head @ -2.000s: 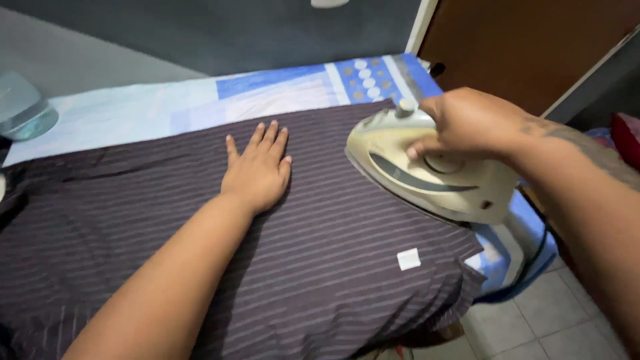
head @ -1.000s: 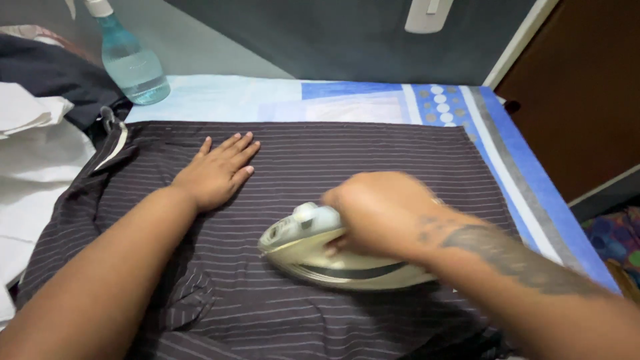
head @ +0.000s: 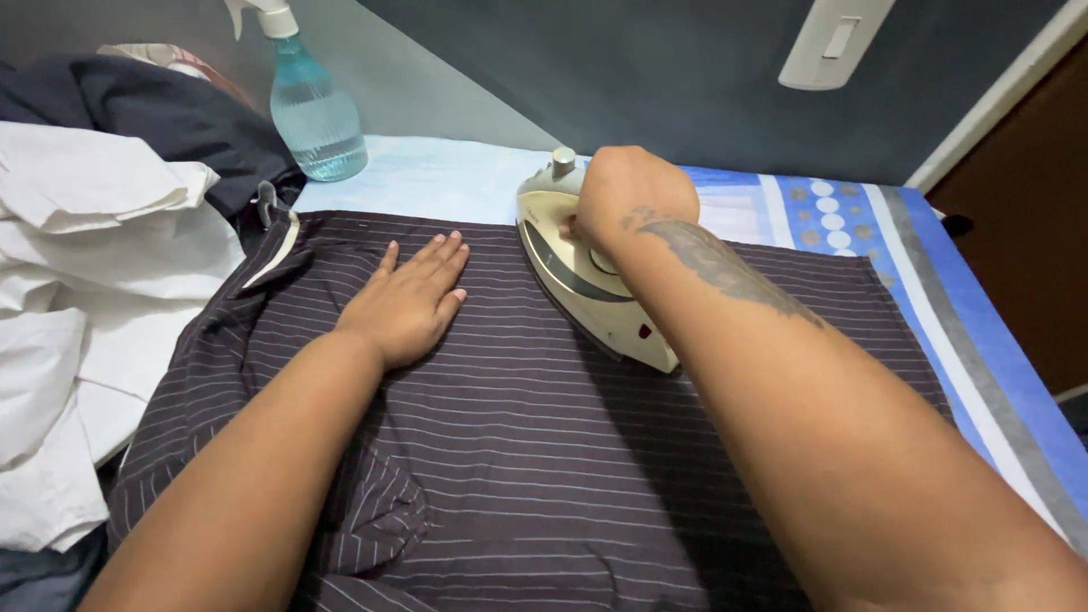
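A dark pinstriped garment (head: 510, 442) lies spread over a blue and white patterned cloth (head: 425, 174). My left hand (head: 408, 297) rests flat on the garment, left of the middle, fingers apart and holding nothing. My right hand (head: 642, 195) grips the handle of a cream-coloured clothes iron (head: 586, 297). The iron lies at the garment's far edge, its tip pointing away from me; its soleplate is hidden beneath it. Creases run through the garment at the left, near my left forearm.
A blue translucent spray bottle (head: 319, 119) stands at the back left. White cloth (head: 110, 238) and dark cloth (head: 170, 110) are heaped on the left. Behind the surface rises a grey wall with a white switch plate (head: 837, 42). A brown door (head: 1011, 255) is at the right.
Since the last frame, my right hand has moved the iron away from me to the garment's far edge and turned its tip from leftward to forward. My left hand remains flat on the garment.
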